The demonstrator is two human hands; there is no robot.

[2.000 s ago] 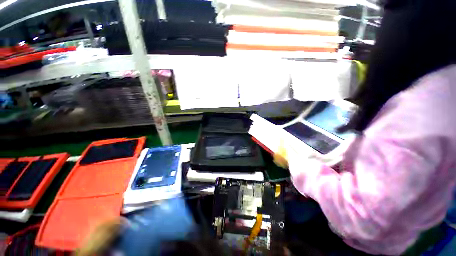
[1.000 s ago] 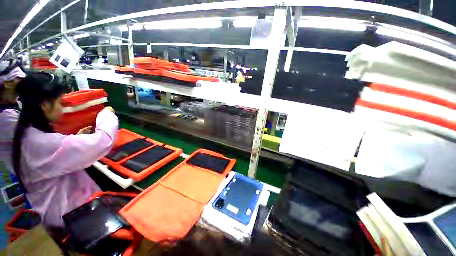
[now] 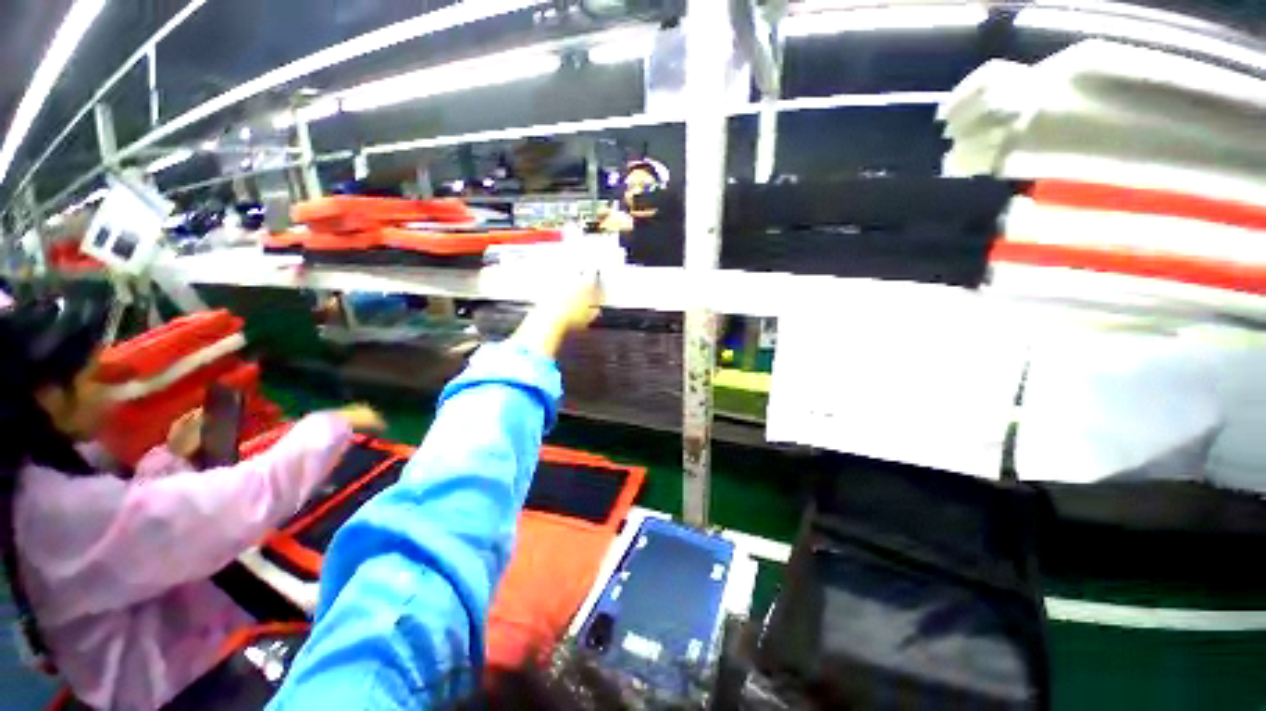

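Note:
My left hand (image 3: 567,308), in a blue sleeve, reaches up to the white shelf edge. Its fingertips meet a pale, shiny pile (image 3: 555,260) on the shelf; whether they grip it cannot be told. My right hand is not in view. A blue tablet back cover (image 3: 658,595) lies on white sheets at the bottom centre. An orange-red foam tray (image 3: 549,576) with a dark panel in its upper pocket lies left of it, partly behind my sleeve. A black tray (image 3: 916,632) lies to the right of the cover.
A person in a pink smock (image 3: 153,556) works at the left, beside stacked orange trays (image 3: 174,354). A white post (image 3: 701,361) stands right of my hand. The shelf holds black foam (image 3: 861,229) and white and orange foam trays (image 3: 1138,229).
My left arm has come into view, stretched to the shelf. The view has turned from right to left since the first frame. The white-framed item at the lower right has left the picture.

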